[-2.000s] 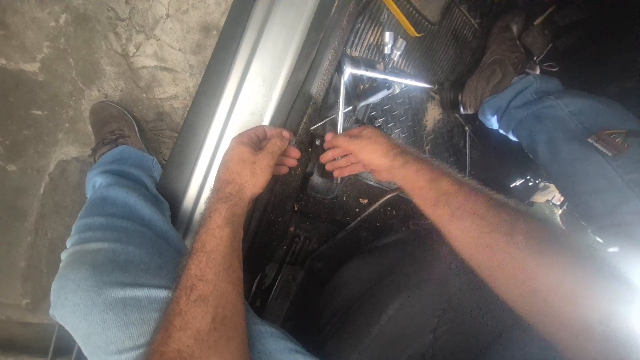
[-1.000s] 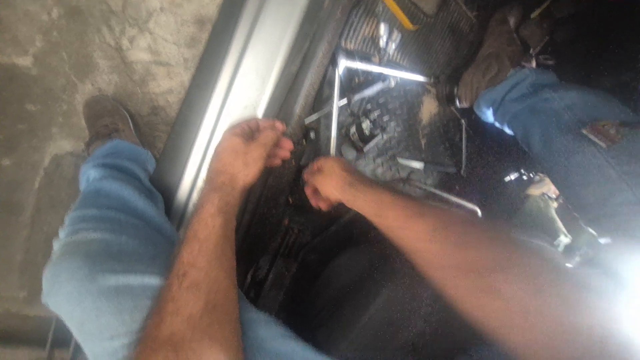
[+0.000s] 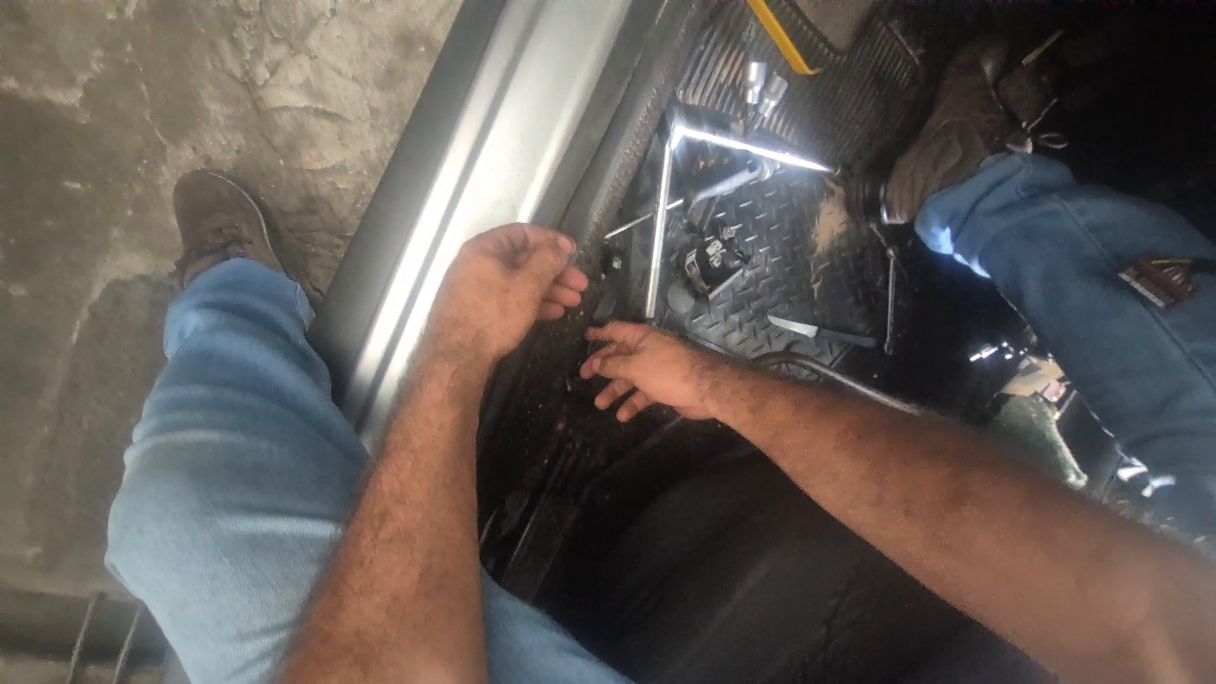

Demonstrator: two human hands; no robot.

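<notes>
My left hand [image 3: 513, 285] is over the inner edge of the metallic door sill [image 3: 494, 180], thumb near the curled fingers; whether something small is pinched there cannot be told. Just right of it and lower, my right hand [image 3: 646, 372] has its fingers spread and holds nothing visible. Beyond it, an L-shaped steel wrench [image 3: 660, 218] rests on the black diamond-pattern floor mat [image 3: 750, 304]. A small black part [image 3: 711, 264] lies beside the wrench, and a knife [image 3: 822, 331] lies nearer to my right forearm.
Two sockets [image 3: 755, 84] and a yellow strip-like thing [image 3: 784, 38] lie on the ribbed mat. A combination wrench [image 3: 891, 290] is near my shoe [image 3: 955, 133] inside the vehicle. The dark seat [image 3: 760, 560] is below my right forearm. My other shoe [image 3: 223, 223] stands on the concrete ground [image 3: 85, 237].
My right hand has opened its fingers since one second ago. The two hands were nearly level and close together two seconds ago; the right one is now lower.
</notes>
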